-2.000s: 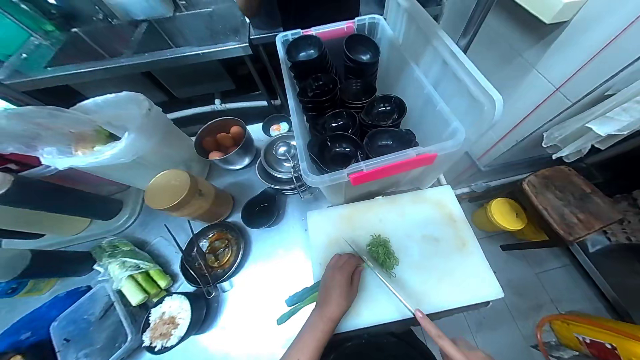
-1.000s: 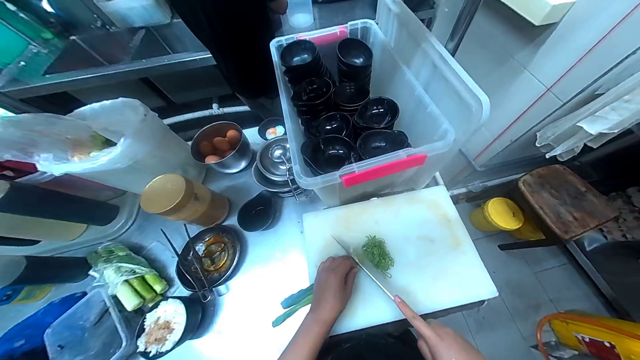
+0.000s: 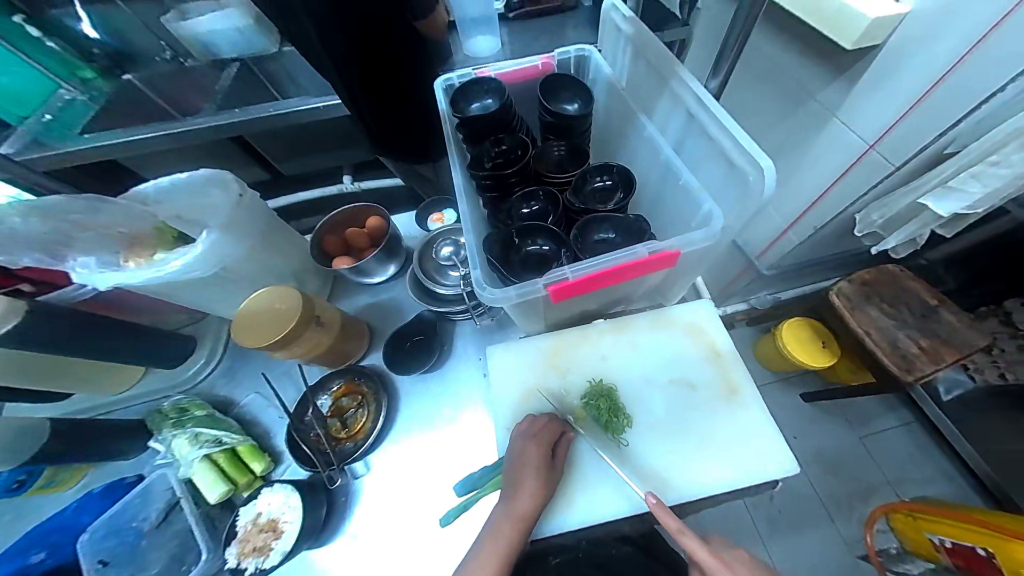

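Observation:
On the white cutting board (image 3: pixel 704 416) lies a small heap of finely sliced green scallion (image 3: pixel 606 410). My left hand (image 3: pixel 538 460) presses down on green scallion stalks (image 3: pixel 478 490), whose ends stick out past the board's left edge; the part under the fingers is hidden. My right hand (image 3: pixel 696 544) grips a kitchen knife (image 3: pixel 612 466), its handle mostly covered by the fingers. The blade slants across the board between my left fingertips and the sliced heap, tip pointing up and left.
Behind the board stands a clear plastic bin (image 3: pixel 512 298) of stacked black bowls (image 3: pixel 528 248). To the left are a steel pot (image 3: pixel 380 268) of eggs, a black bowl (image 3: pixel 412 344), a dish with tongs (image 3: pixel 340 416), bagged green stalks (image 3: pixel 228 468) and a rice bowl (image 3: pixel 268 528). Another person (image 3: pixel 376 80) stands behind.
A person in dark clothes has come into fuller view behind the bin. My hands stay near the same place on the board, with the knife still beside the sliced scallion.

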